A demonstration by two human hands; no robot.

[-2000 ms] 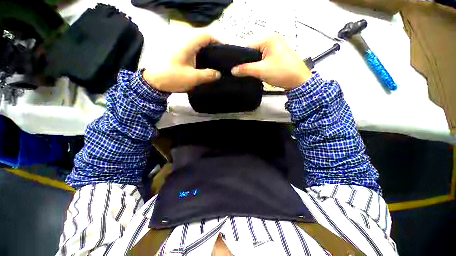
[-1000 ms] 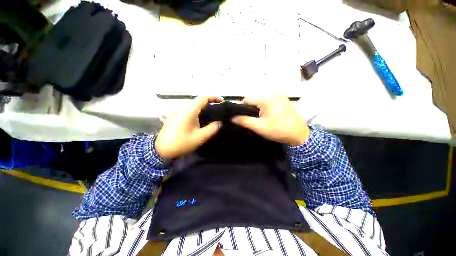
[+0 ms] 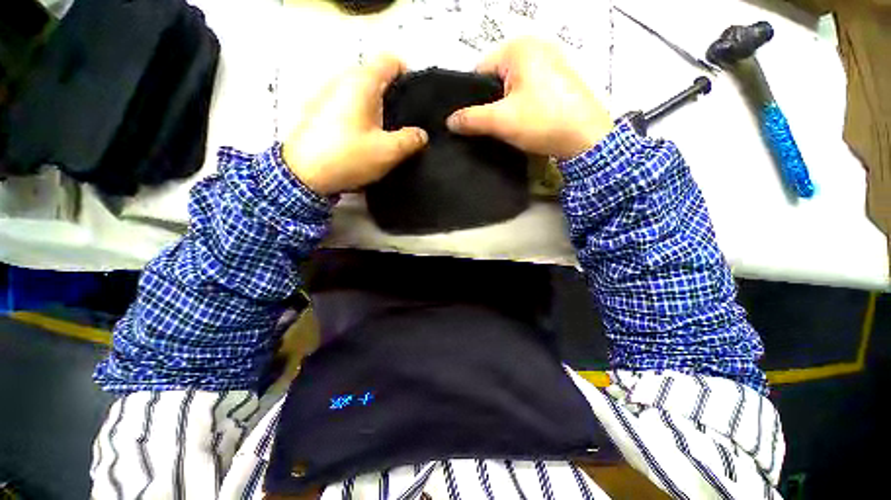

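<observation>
A black fabric piece (image 3: pixel 449 181) with rounded lower corners is held over the near part of the pale work board (image 3: pixel 440 34). My left hand (image 3: pixel 342 127) grips its left edge, thumb on top. My right hand (image 3: pixel 537 103) grips its upper right edge, thumb on top. The fingers beneath the piece are hidden. No metal fastener shows on it.
A stack of black pieces (image 3: pixel 107 88) stands at the left. A dark metal punch (image 3: pixel 676 100) lies right of my right hand, partly hidden by my sleeve. A hammer with a blue handle (image 3: pixel 782 137) and a thin awl (image 3: pixel 659 37) lie beyond. Brown cardboard (image 3: pixel 869 88) is at the right edge.
Since one second ago, both hands have moved forward from the table's near edge to over the board. The black piece was seen nearly edge-on and now shows its broad face.
</observation>
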